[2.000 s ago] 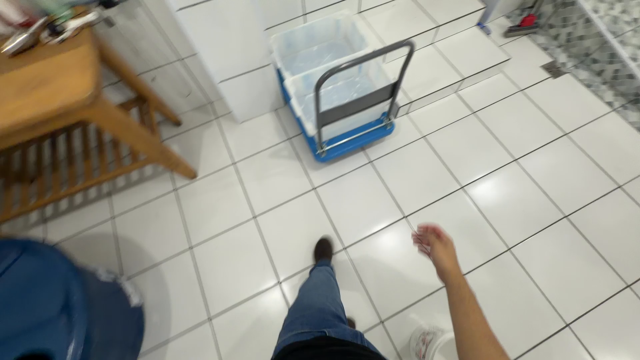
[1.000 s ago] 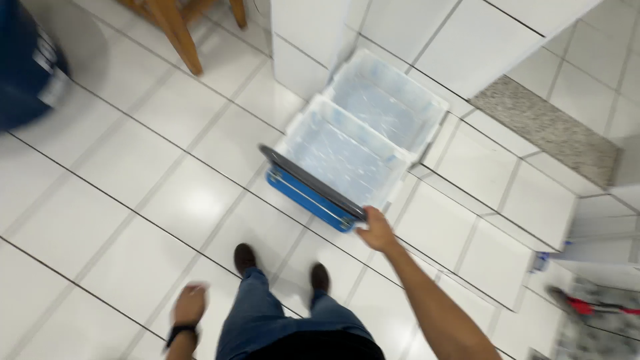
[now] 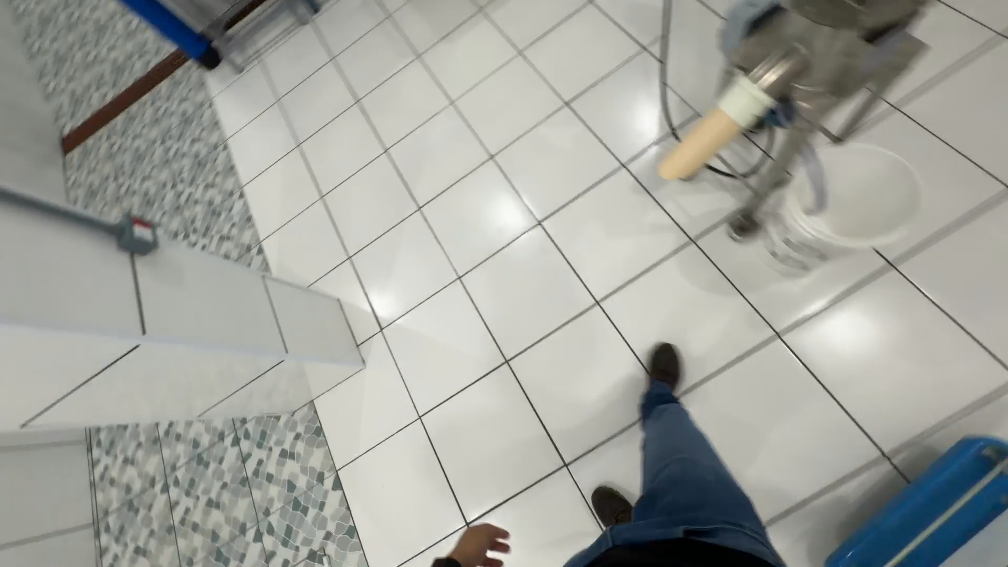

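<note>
My left hand (image 3: 479,545) shows at the bottom edge, fingers apart and holding nothing, above the white floor tiles. A dark band is on its wrist. My right hand is out of the frame. At the lower right corner lies the blue edge of a platform cart (image 3: 929,504), partly cut off; whether my right hand touches it cannot be seen.
A metal machine on legs (image 3: 819,79) stands upper right, blurred, with a beige-tipped tube (image 3: 705,142) sticking out. Beside its leg is a white plastic bucket (image 3: 858,197). A tiled half wall (image 3: 197,315) with a grey conduit box (image 3: 138,235) juts in from the left.
My right hand, on the cart's handle a second ago, has left the view. The view has swung widely away from the crates; the machine and bucket are now in sight.
</note>
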